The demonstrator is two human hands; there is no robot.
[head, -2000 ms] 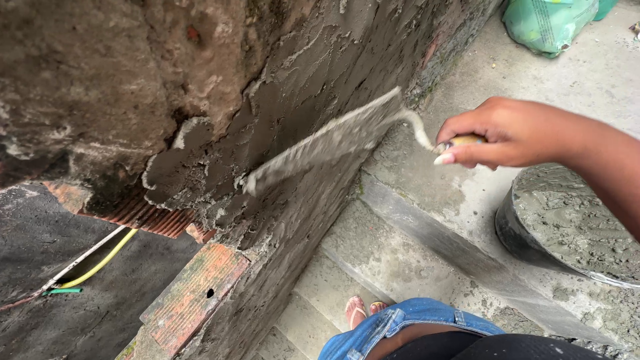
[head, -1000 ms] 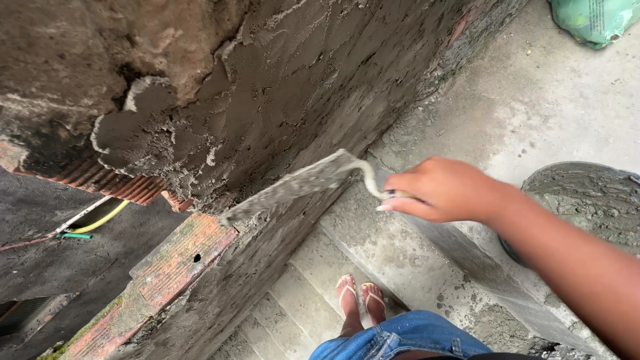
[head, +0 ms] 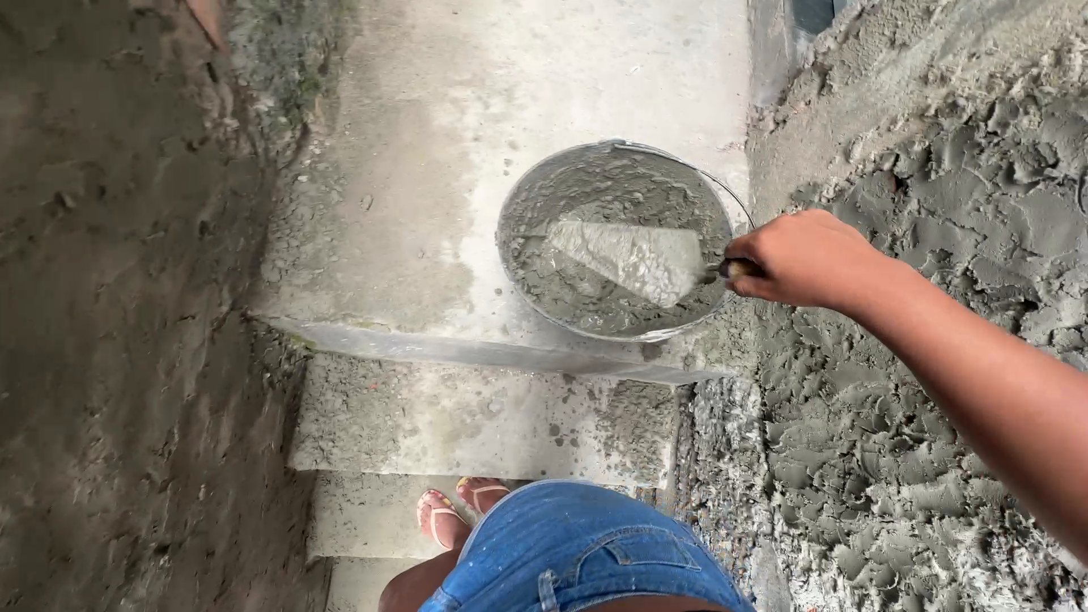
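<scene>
My right hand point(head: 799, 259) is closed around the handle of a mason's trowel point(head: 633, 255). The wet, mortar-smeared blade lies over the grey mortar point(head: 612, 191) inside a round bucket point(head: 529, 293), its tip pointing left. The trowel's handle reaches over the bucket's right rim, beside the wire bail point(head: 701, 174). Whether the blade touches the mortar or hovers just above it, I cannot tell. My left hand is out of view.
Concrete steps point(head: 484, 416) descend below the bucket's landing point(head: 408, 170), and my feet in flip-flops point(head: 440, 518) stand on one. A mortar-coated wall point(head: 127, 323) rises at left; a roughly rendered wall point(head: 892, 425) borders the right.
The trowel has gone from the left wall to over the bucket, still in my right hand. The view has swung to the right, showing the whole bucket and the right wall.
</scene>
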